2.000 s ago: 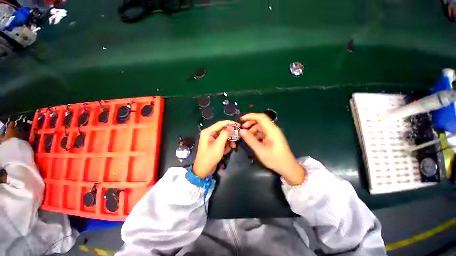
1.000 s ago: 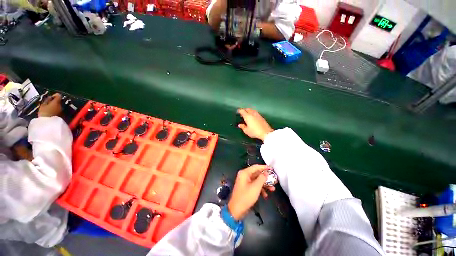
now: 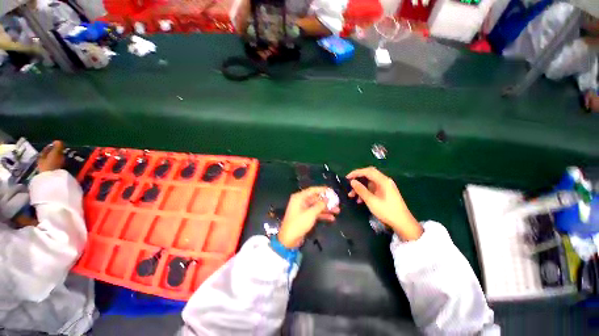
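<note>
My left hand [image 3: 303,215], with a blue band at the wrist, holds a shiny silver-white round housing [image 3: 330,199] between thumb and fingers. My right hand [image 3: 387,205] is just to its right, apart from it, thumb and fingers bent together around a small dark piece at the fingertips, seemingly a black disc; it is blurred and mostly hidden. Other dark discs and small parts lie on the green mat around the hands. A silvery round piece [image 3: 270,228] lies left of my left hand.
An orange-red compartment tray [image 3: 252,197] with black discs in some pockets is at left. Another silver round piece [image 3: 379,151] lies on the raised green section. A white rack [image 3: 489,249] stands at right beside a dark box. Another worker's sleeve is at far left; more people are behind the bench.
My right hand has come back from the raised section to beside my left hand. A dark disc seen there earlier is gone. The left hand still holds the housing. The view has shifted.
</note>
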